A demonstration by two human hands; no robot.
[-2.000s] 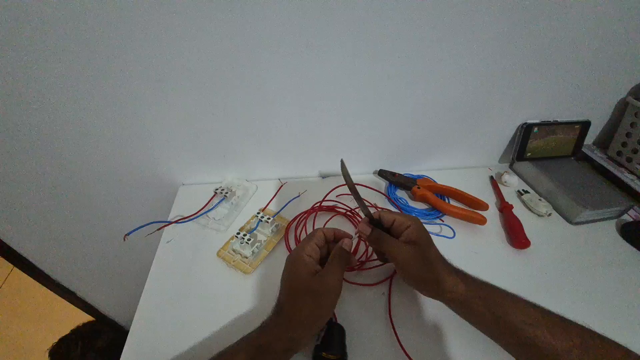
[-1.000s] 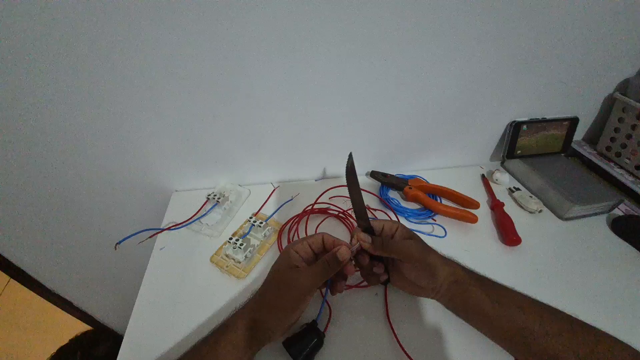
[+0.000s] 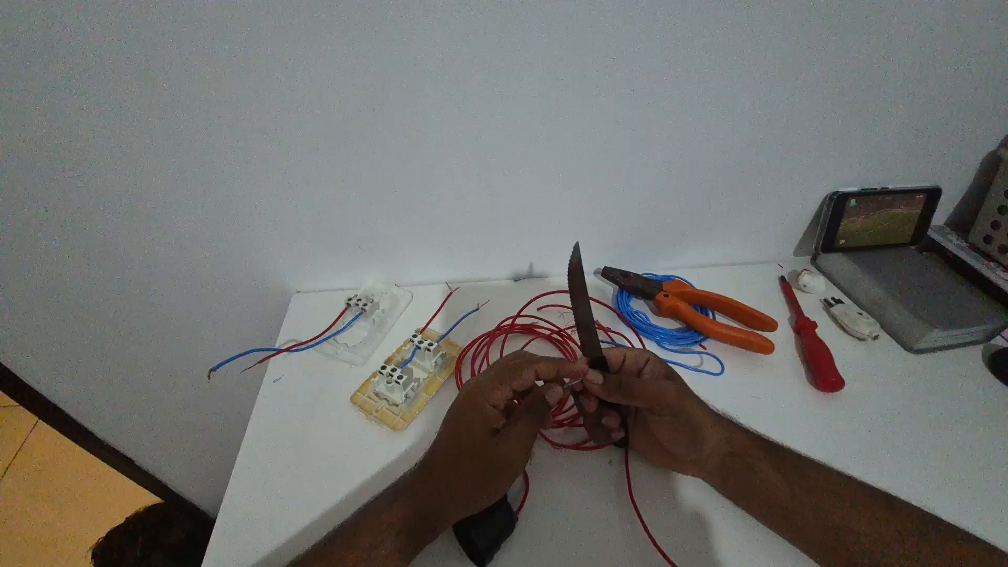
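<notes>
My right hand (image 3: 657, 405) grips a knife with a serrated blade (image 3: 581, 303), its tip pointing up. Fingertips of my left hand (image 3: 500, 429) pinch a thin wire end against the right fingers, close to the blade's base. Behind both hands lies a coil of red electrical wire (image 3: 480, 339); one red strand runs down past the right hand. A black fitting (image 3: 487, 529), partly hidden by my left wrist, has red wire beside it. Left of the hands are a yellowed socket plate (image 3: 378, 415) and a clear-edged plate (image 3: 398, 303), both with red and blue wires in their terminals.
Orange-handled pliers (image 3: 709, 313) rest on a blue wire coil (image 3: 657, 334). Farther right lie a red screwdriver (image 3: 816, 354), a white plug (image 3: 850, 317) and a grey box (image 3: 913, 299) with a phone (image 3: 880, 220) propped on it. A wall borders the white table (image 3: 307, 425).
The black fitting below my left hand has shifted left since two seconds ago, and the knife blade now stands more upright. Both hands stay close together.
</notes>
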